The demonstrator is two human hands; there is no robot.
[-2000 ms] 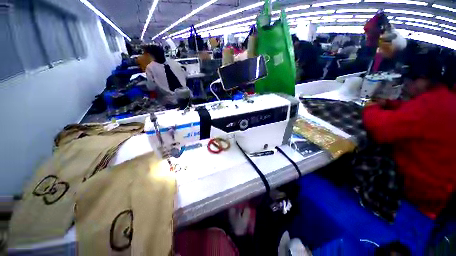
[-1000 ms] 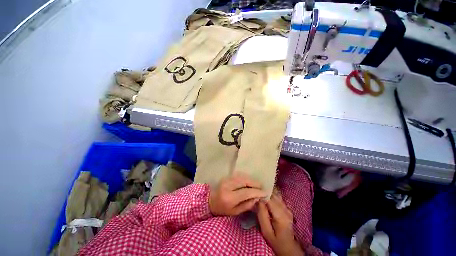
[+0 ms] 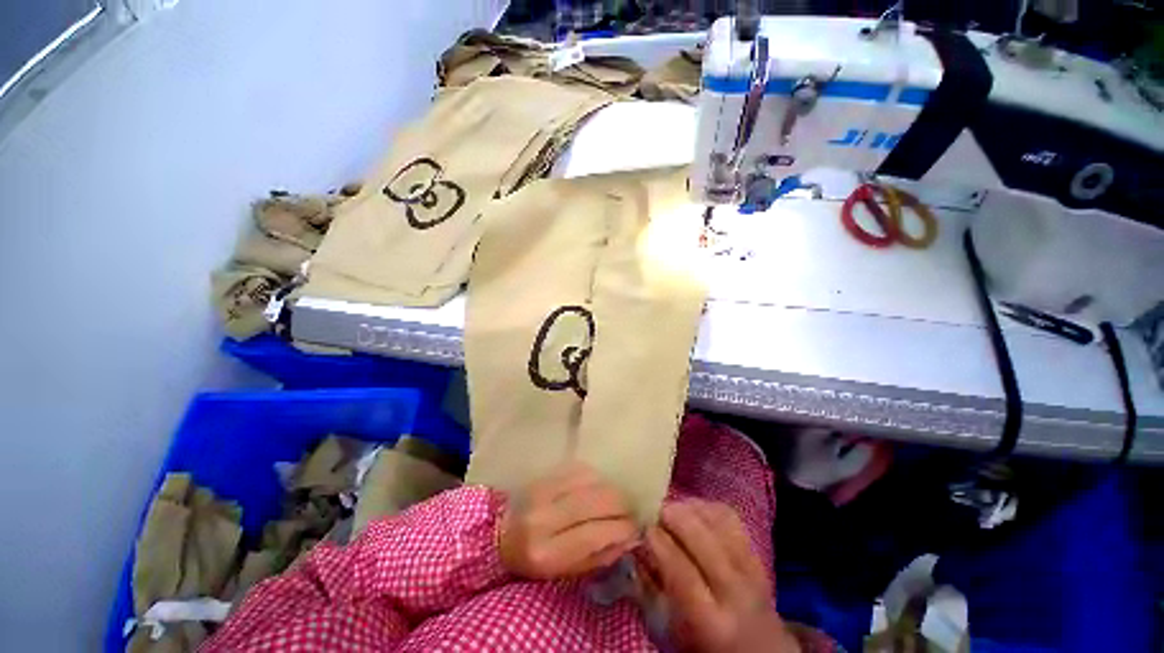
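Observation:
A khaki embroidered panel [image 3: 513, 370] with a dark looped motif hangs from the table's front edge to my lap. A plain khaki panel [image 3: 636, 370] lies over its right part and covers some of the motif. Their top ends lie by the lit needle area of the white sewing machine [image 3: 817, 109]. My left hand [image 3: 571, 523] holds the lower end of the panels. My right hand [image 3: 715, 574] pinches the lower right corner close beside it. The fingertips nearly meet, and the cloth between them is partly hidden.
A finished pile [image 3: 383, 236] of khaki panels lies left of the machine. Scissors [image 3: 890, 216] and dark thread snips [image 3: 1047, 323] lie on the table. Black straps [image 3: 1002, 370] hang over its edge. A blue bin [image 3: 275, 411] with khaki bundles stands at lower left.
The view has swung from the room down to the table and lap, then shifted slightly. Both hands, out of view at first, now hold the panels' lower end; the right hand shows more fully.

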